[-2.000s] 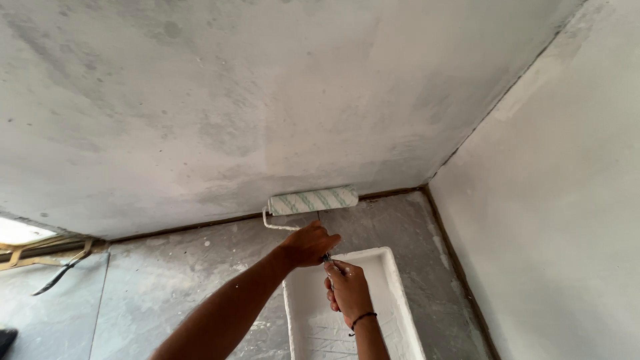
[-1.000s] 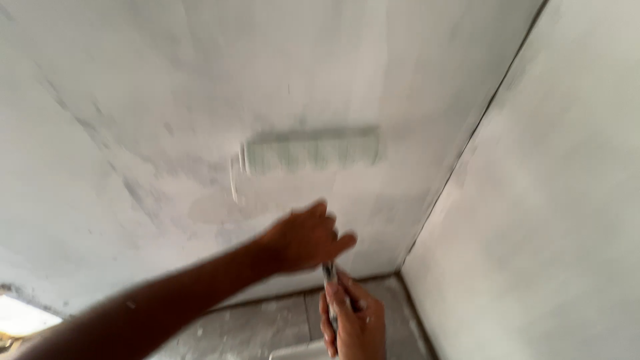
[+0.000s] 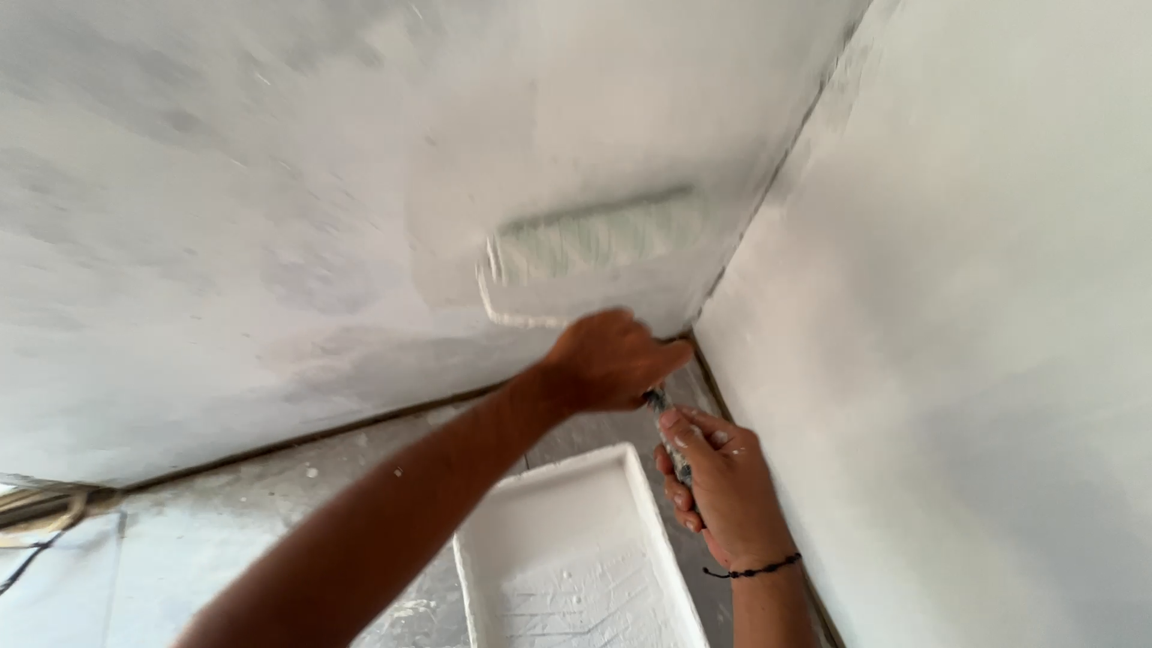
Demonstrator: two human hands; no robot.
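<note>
A paint roller (image 3: pixel 598 238) with a white sleeve striped in green rests against the wall (image 3: pixel 297 207), blurred by motion. Its white wire frame bends down behind my left hand (image 3: pixel 621 360), which is closed on the upper part of the handle. Lower down, my right hand (image 3: pixel 720 477), with a dark cord bracelet at the wrist, grips the paint-spotted handle (image 3: pixel 675 454). Below the hands lies a white paint tray (image 3: pixel 576 558) with white paint on its ribbed slope; my left forearm passes over its upper left side.
An adjoining pale wall (image 3: pixel 954 315) rises on the right and meets the first at a dark corner line. Grey floor tiles (image 3: pixel 360 477) with paint spots surround the tray. A dark cable (image 3: pixel 31 558) and a brownish object lie at the lower left.
The roller has moved from low by the wall's bottom edge up onto the wall, and since one second ago toward the right corner. Both hands keep their hold. The view has shifted.
</note>
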